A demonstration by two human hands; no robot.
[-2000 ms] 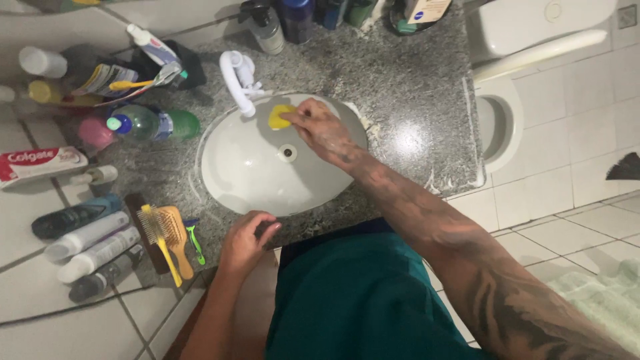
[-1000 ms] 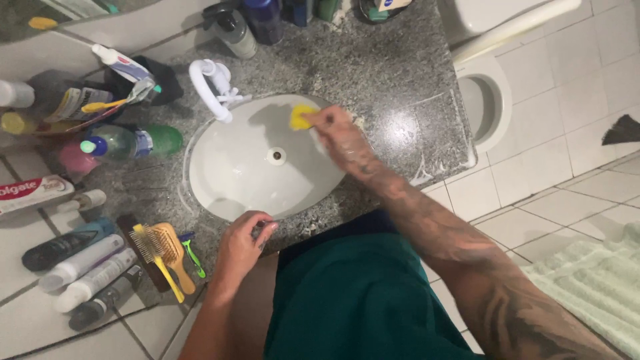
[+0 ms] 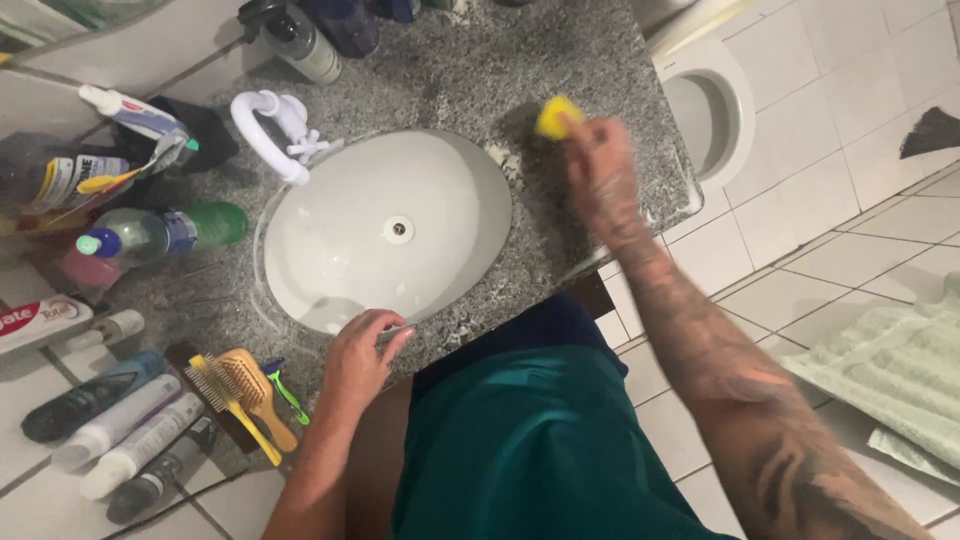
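My right hand [image 3: 604,169] grips a yellow sponge [image 3: 558,118] between thumb and fingers, over the grey granite countertop [image 3: 465,82] to the right of the sink; whether the sponge touches the stone I cannot tell. At the near rim of the white oval sink basin [image 3: 442,217] is my left hand [image 3: 367,352], its fingers slightly curled and apart, holding nothing. A white plastic faucet [image 3: 262,139] curves over the basin's left edge. Whitish residue marks the stone around the rim.
Left of the basin lie a green-clear plastic bottle [image 3: 214,225], a yellow hairbrush [image 3: 240,412], a wooden hairbrush [image 3: 259,394] and a green razor [image 3: 289,394]. A pump bottle [image 3: 304,49] stands behind the faucet. Beyond the counter's right end is a toilet [image 3: 720,120].
My right hand has carried the sponge from above the basin to the countertop on its right. My left hand stays by the near rim. The view has shifted closer.
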